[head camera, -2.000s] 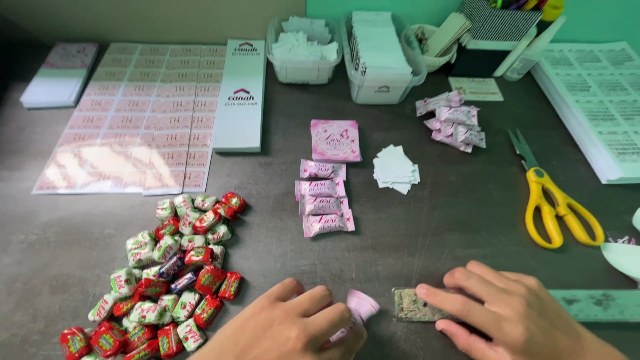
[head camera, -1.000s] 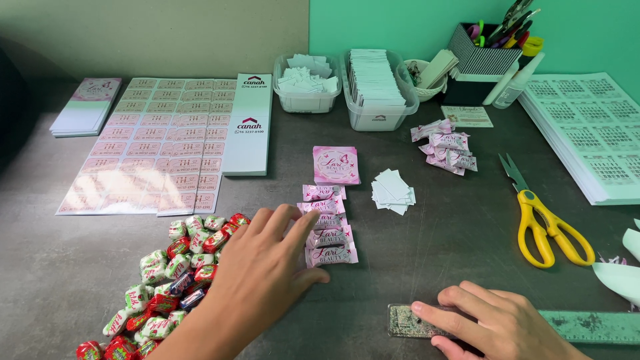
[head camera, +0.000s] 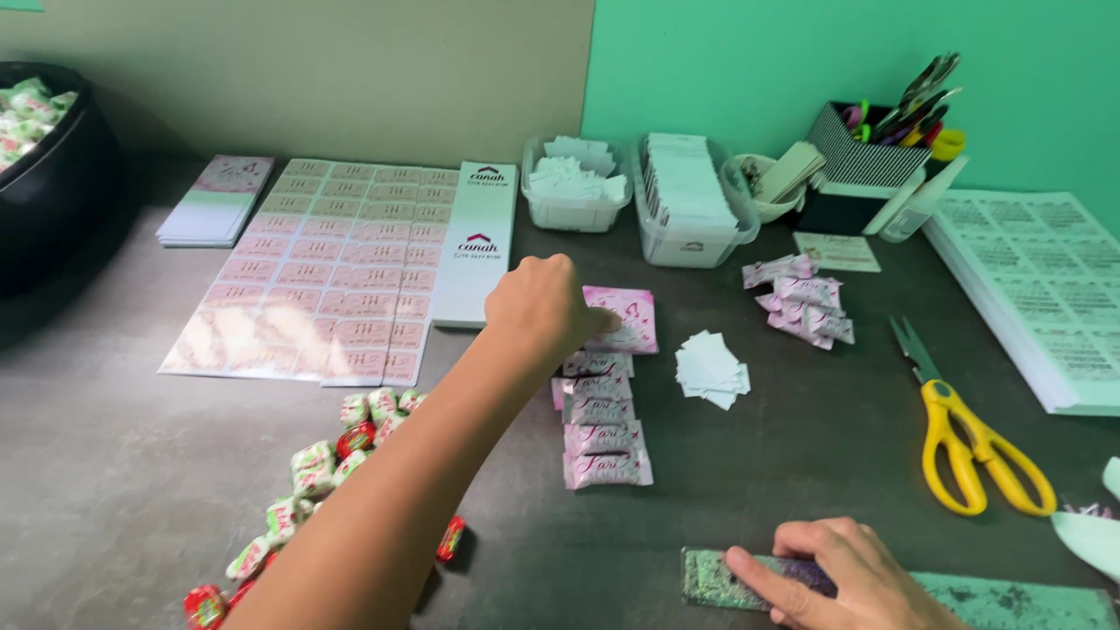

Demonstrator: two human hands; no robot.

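My left hand (head camera: 547, 306) reaches across the grey table, its fingers on the left edge of a stack of pink printed paper squares (head camera: 632, 319); whether it grips one is hidden. Just below the stack lies a column of pink wrapped candies (head camera: 608, 437). My right hand (head camera: 840, 573) rests with its fingers on a speckled flat bar (head camera: 726, 577), at the left of a long green strip (head camera: 1015, 604). White paper pieces (head camera: 710, 367) lie right of the column. Red and green-white wrapped candies (head camera: 312, 468) are partly hidden behind my left forearm.
Yellow-handled scissors (head camera: 962, 437) lie at the right, points away. Beyond are a pile of pink candies (head camera: 805, 302), printed sheets (head camera: 1032, 289), a pen holder (head camera: 866, 149) and plastic tubs of paper (head camera: 577, 210). Sticker sheets (head camera: 306, 262) and a black bucket of candies (head camera: 52, 192) occupy the left.
My left hand has moved from the near edge, over the pink candy column, up to the pink paper stack. The column has more candies than at first. My right hand stays at the bar.
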